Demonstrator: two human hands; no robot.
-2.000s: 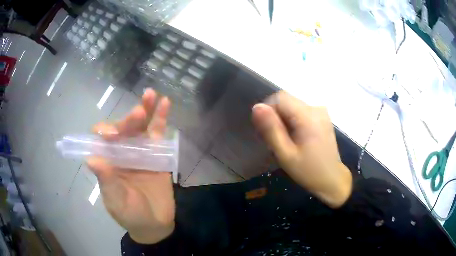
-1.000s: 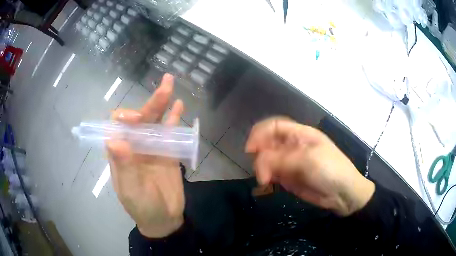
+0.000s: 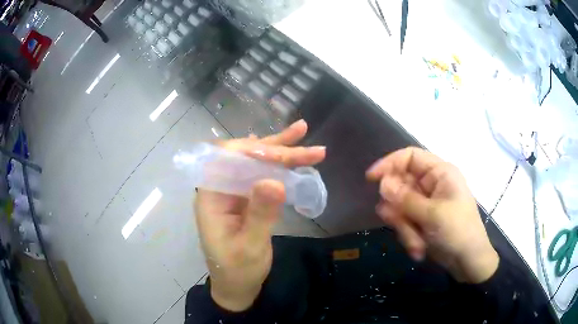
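Observation:
A clear to frosted syringe barrel lies across my left hand above the lap and floor. My left thumb and fingers hold it. Its nozzle points left and its round flange is at the right, turned partly towards the camera. My right hand is to the right of the flange, apart from it. Its fingers are curled, with thumb and index close together, and I see nothing in them.
Silver tweezers and a dark slim tool lie on the white-covered bench. Coloured bits, a barrel pile and green-handled scissors are there too. Blister trays stand at the bench's left edge. A thin cable hangs over the edge.
The left hand has moved right with the barrel and turned it, so the flange's round face now shows. The right hand has also moved right, and its fingers have changed pose.

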